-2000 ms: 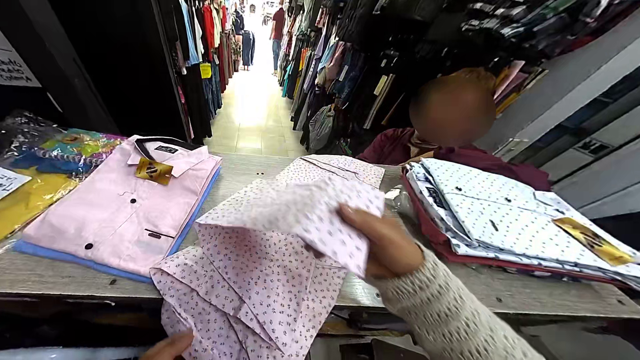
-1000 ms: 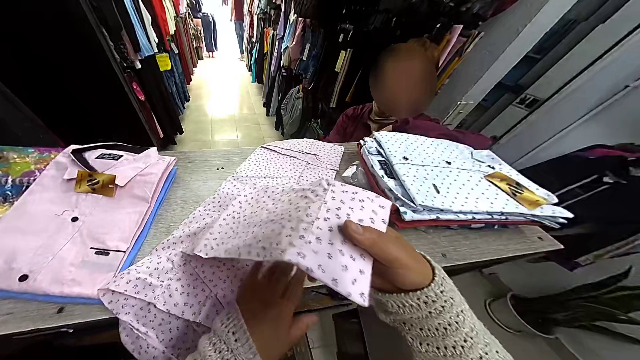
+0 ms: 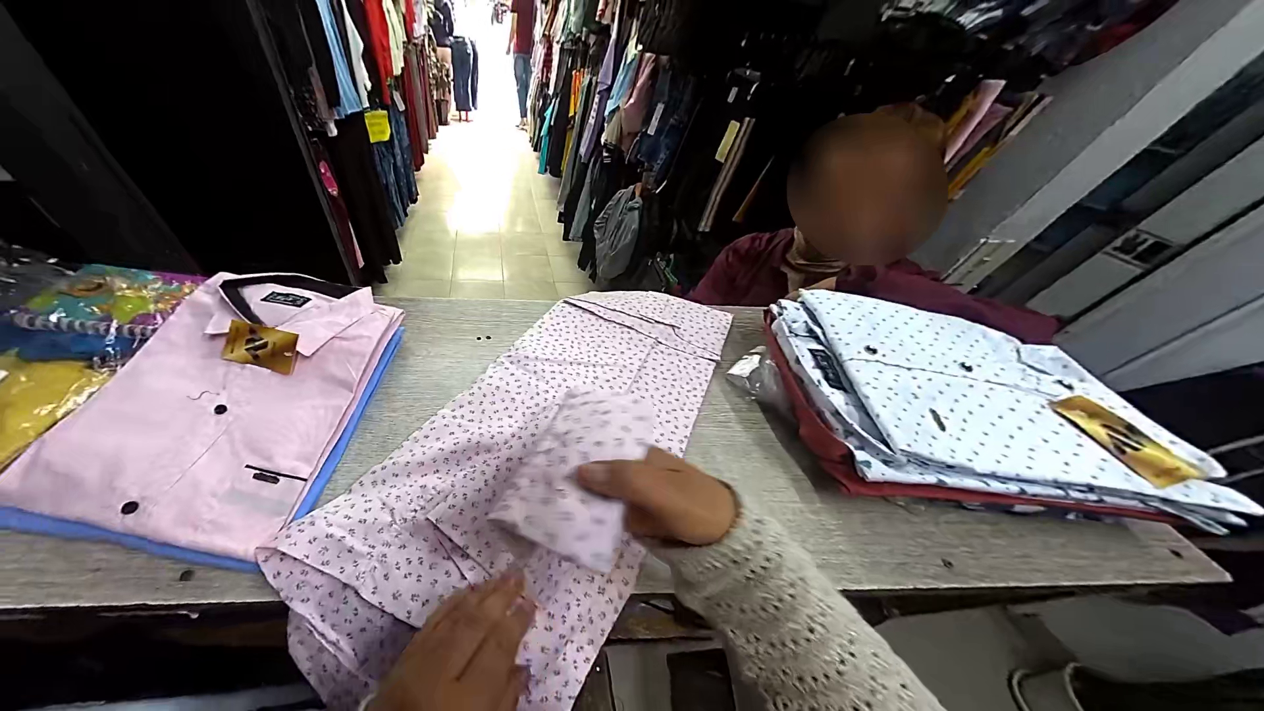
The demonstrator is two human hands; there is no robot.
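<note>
A pale pink shirt with a small dark print [image 3: 415, 474] lies partly folded across the counter, its lower end hanging over the near edge. My right hand [image 3: 681, 499] grips a folded end of a sleeve [image 3: 583, 464] of the same fabric, slightly blurred, above the shirt's middle. Against the shirt near the counter's front edge rests my left hand [image 3: 469, 642], palm down; it pinches nothing that I can see.
Folded plain pink shirts [image 3: 178, 444] with a gold tag lie at left, beside plastic-wrapped garments [image 3: 59, 385]. A stack of folded white patterned shirts [image 3: 968, 395] sits at right. Behind the counter [image 3: 790, 533] is a person in maroon [image 3: 750, 267]. Clothes racks line the aisle.
My right hand has brought the held end of fabric down over the shirt's middle. My left hand, under the lifted part a second ago, now rests on the shirt lower down.
</note>
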